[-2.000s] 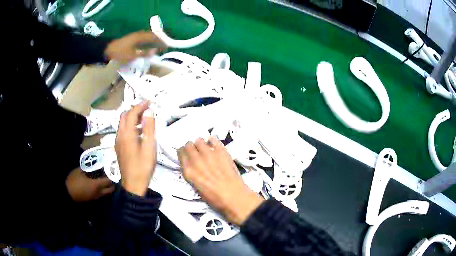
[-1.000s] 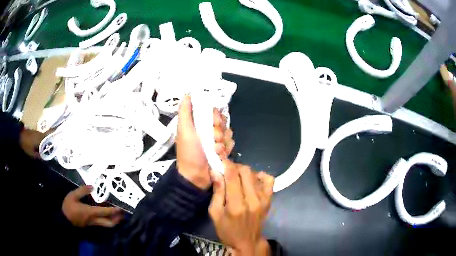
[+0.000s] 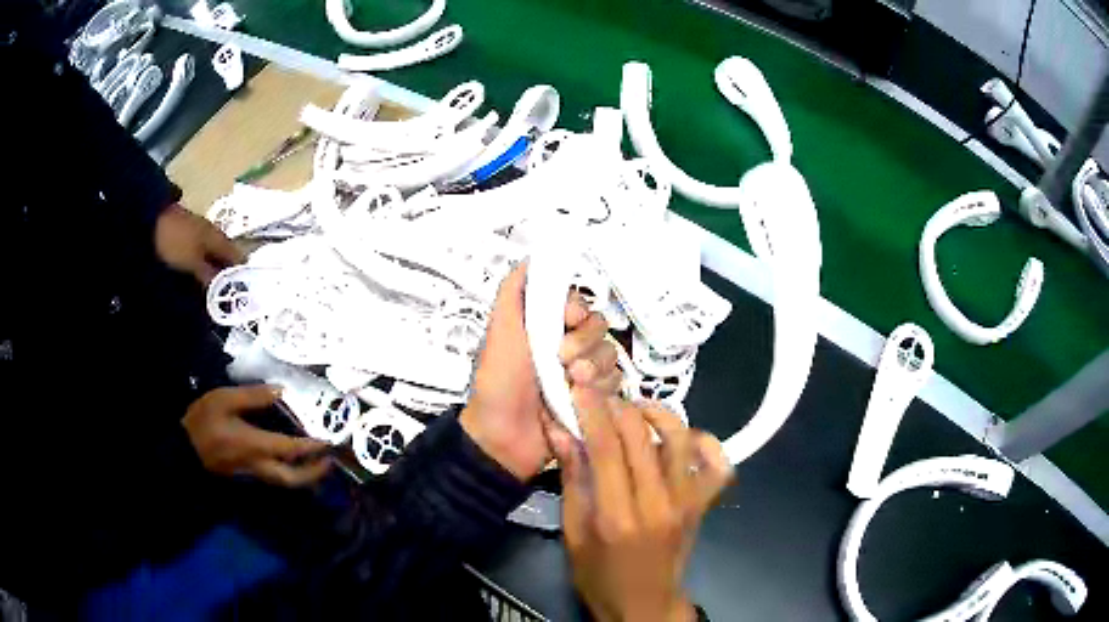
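A large white C-shaped neck fan body [image 3: 788, 280] is held above the black worktop, its open side facing up and its far arm overlapping the green conveyor. My left hand [image 3: 513, 383] is wrapped around its near arm. My right hand [image 3: 639, 498] grips the bottom of the curve, its fingers bent over the shell. My fingers hide the middle of the curve. A pile of white cover shells and housings [image 3: 401, 261] lies behind and left of my hands, partly washed out by glare. A blue battery [image 3: 501, 160] shows in one housing in the pile.
Another person's hands [image 3: 249, 435] are at the pile's left edge. The green conveyor [image 3: 851, 158] carries white C shapes. A straight cover [image 3: 888, 407] and curved housings [image 3: 857, 547] lie at right near the grey post [image 3: 1070, 419]. Cardboard [image 3: 225, 134] lies under the pile.
My hands were apart over the pile; they have since come together on the white C-shaped body. Over the last second they keep hold of it, while the view has shifted and tilted.
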